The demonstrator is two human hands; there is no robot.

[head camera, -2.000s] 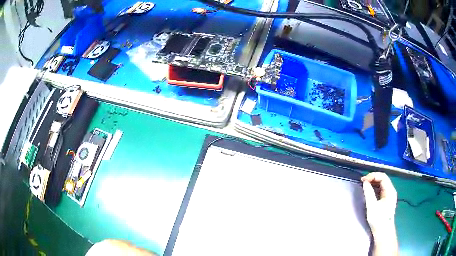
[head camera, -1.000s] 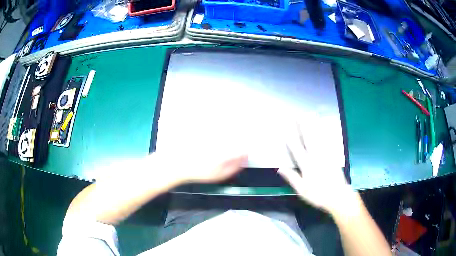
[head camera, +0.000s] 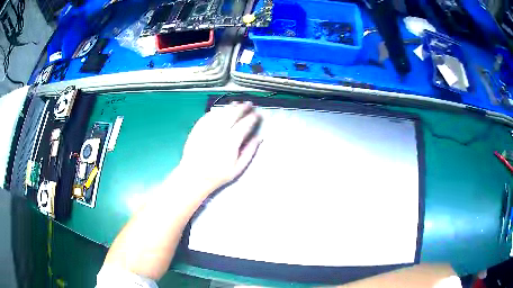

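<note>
A large white display panel (head camera: 320, 191) with a dark border lies flat on the green mat in front of me. My left hand (head camera: 222, 140) is over the panel's upper left corner, fingers bent toward the top edge. The glare and blur hide whether the fingers grip anything. Of my right side only a forearm (head camera: 410, 277) shows, low at the bottom right by the panel's near edge. My right hand itself cannot be made out.
An opened laptop chassis (head camera: 53, 152) and a small board with a fan (head camera: 90, 163) lie at the left. Behind the mat, raised blue trays hold a motherboard (head camera: 191, 15), a red tray (head camera: 185, 41), a blue bin (head camera: 306, 48) and a parts basket (head camera: 450, 72). A red-handled tool (head camera: 504, 161) lies right.
Since one second ago, my left hand has moved from the panel's near edge to its upper left corner. My right hand has left the panel's surface, leaving only the forearm low in view.
</note>
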